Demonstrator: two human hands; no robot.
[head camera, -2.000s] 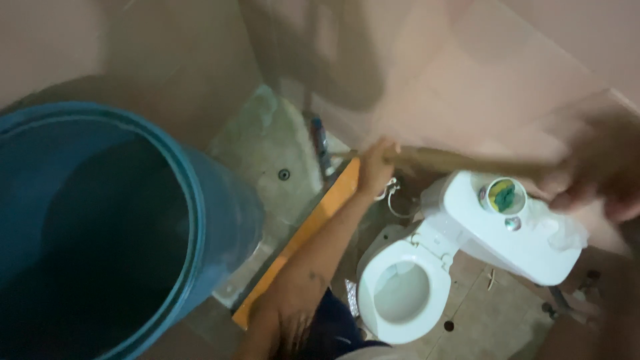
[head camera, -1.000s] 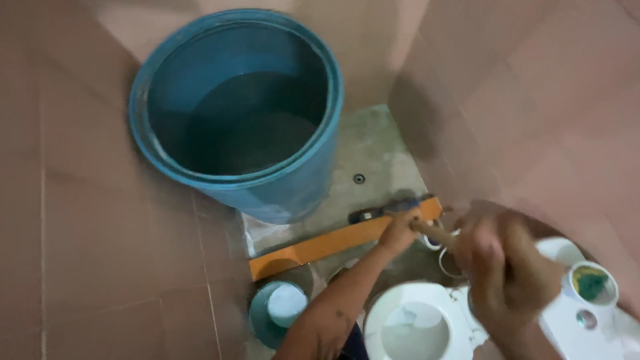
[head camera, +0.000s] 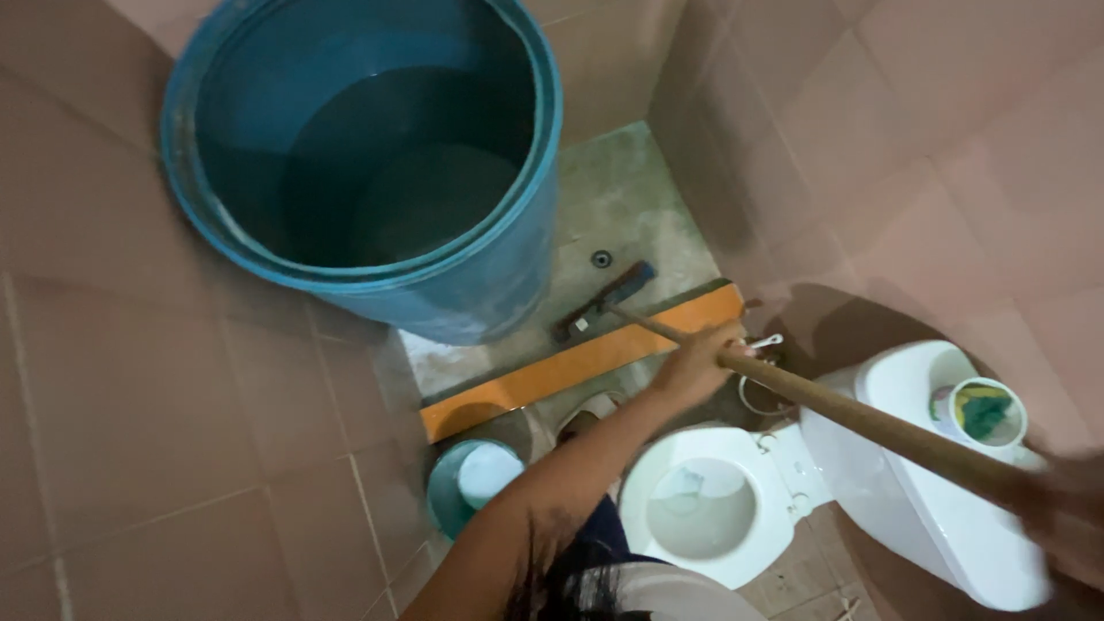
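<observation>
My left hand (head camera: 703, 366) is closed around a long wooden broom handle (head camera: 862, 423), near its lower end. The dark head of the broom or brush (head camera: 604, 300) lies on the shower floor (head camera: 638, 198), between the drain (head camera: 601, 259) and an orange-topped curb (head camera: 578, 371). At the right edge my right hand (head camera: 1065, 509) is dark and blurred at the handle's upper end, partly out of frame; its fingers cannot be made out clearly.
A large blue barrel (head camera: 535, 216) stands in the shower corner. Below the curb is a teal bucket (head camera: 444, 496) with a pale container inside. A white toilet (head camera: 768, 535) stands at right, a tub with a green-yellow sponge (head camera: 983, 414) on its tank. Tiled walls (head camera: 940, 172) enclose the space.
The view has swung, bringing the barrel and bucket further in. Since one second ago the brush head has moved away from the curb, toward the drain, and my right hand has moved to the right edge.
</observation>
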